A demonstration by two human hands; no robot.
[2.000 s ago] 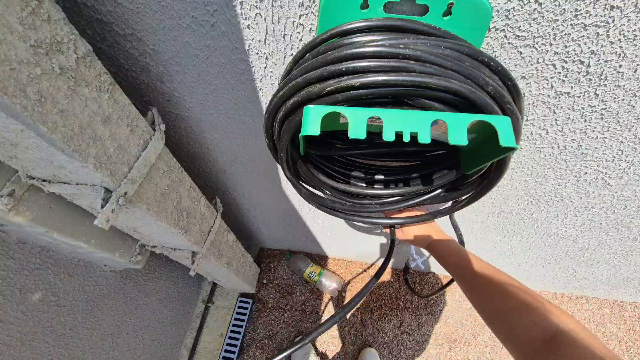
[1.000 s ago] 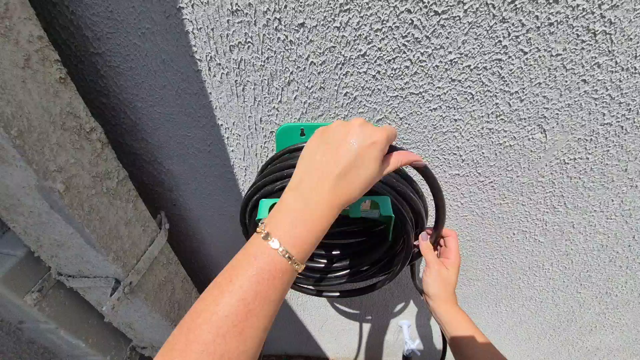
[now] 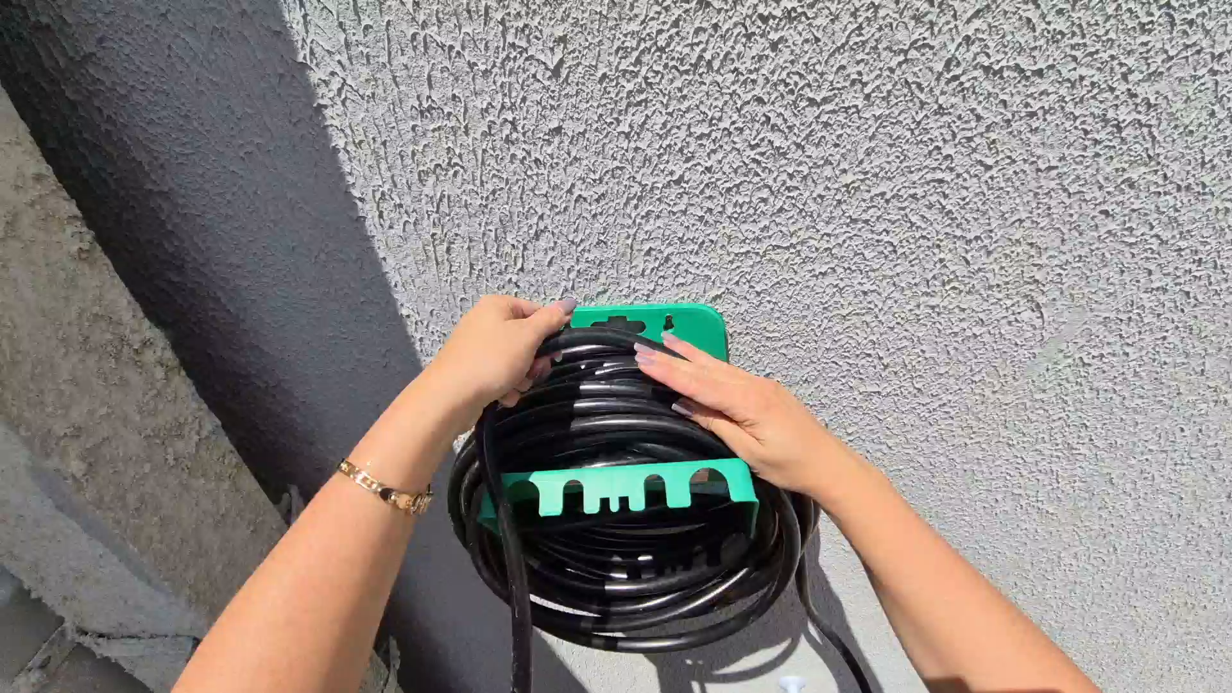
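A black garden hose [image 3: 626,423] lies coiled in many loops over a green hose hanger [image 3: 626,484] against the wall. At the upper left of the coil, my left hand [image 3: 505,346] grips the outermost strand between thumb and fingers; a length of hose hangs from it across the coil's left side. My right hand [image 3: 736,399] rests with extended fingers on the upper right of the loops, just below the hanger's green back plate. Another strand hangs down at the coil's lower right.
A rough grey plaster wall [image 3: 866,192] fills the background. On the left stands a weathered concrete post [image 3: 87,327], with a shaded strip of wall between it and the coil. A small white object [image 3: 792,683] shows at the bottom edge.
My left hand has moved from the coil's upper right to its upper left. My right hand has gone from the right side up onto the top loops.
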